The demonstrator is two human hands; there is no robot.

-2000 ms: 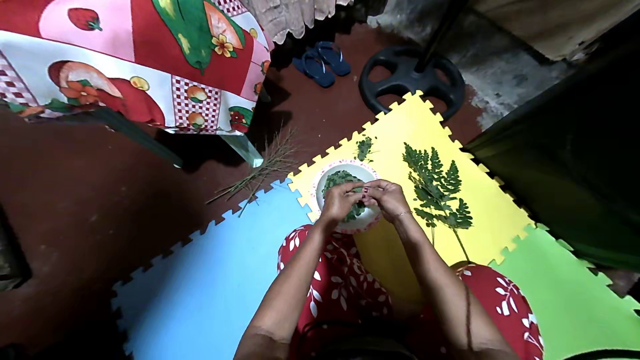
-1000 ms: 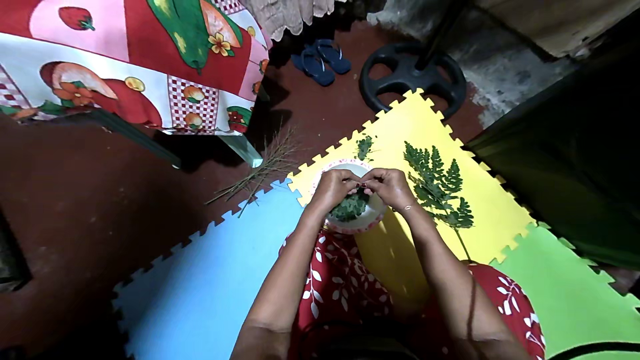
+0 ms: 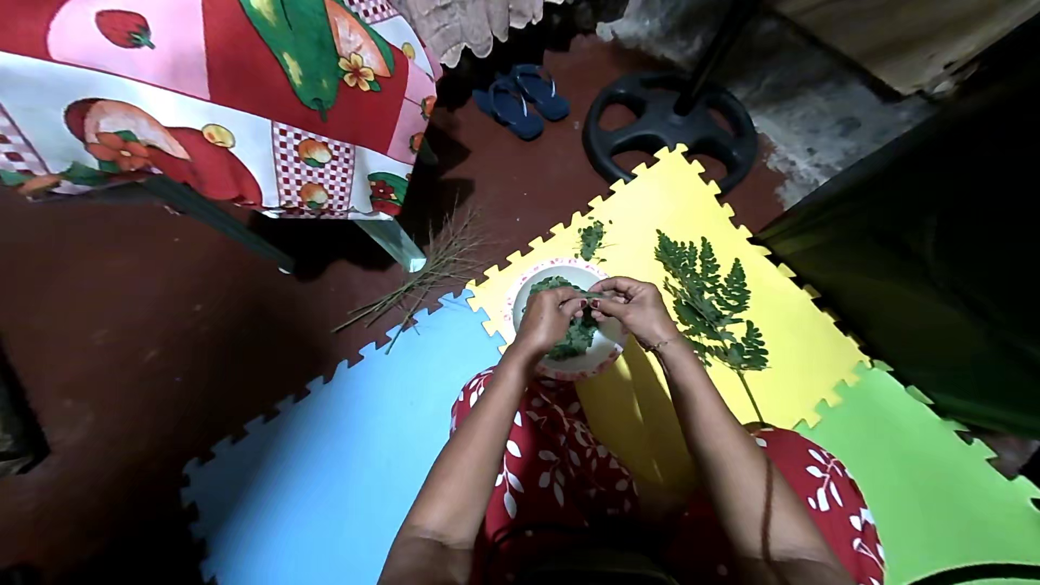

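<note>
A white bowl [image 3: 605, 349] with a red-patterned rim stands on the foam mat and holds loose green leaves [image 3: 574, 340]. Over it, my left hand [image 3: 548, 318] and my right hand [image 3: 636, 309] meet fingertip to fingertip, pinching what looks like a small leafy sprig [image 3: 591, 296]; its details are too small to tell. To the right of the bowl lies a larger leafy branch [image 3: 711, 305] with its stem toward my knee. A small sprig [image 3: 592, 240] lies just beyond the bowl's far rim.
Bare stems [image 3: 422, 272] lie left of the bowl, by the leg of a table with a fruit-print tablecloth [image 3: 236, 97]. Yellow, blue and green interlocking foam mats [image 3: 325, 455] cover the floor under me. Blue flip-flops [image 3: 520, 101] and a black round stand base [image 3: 670, 122] are farther off.
Both hands have shifted slightly over the bowl, their fingertips staying close together. The branch and the small sprig lie where they were.
</note>
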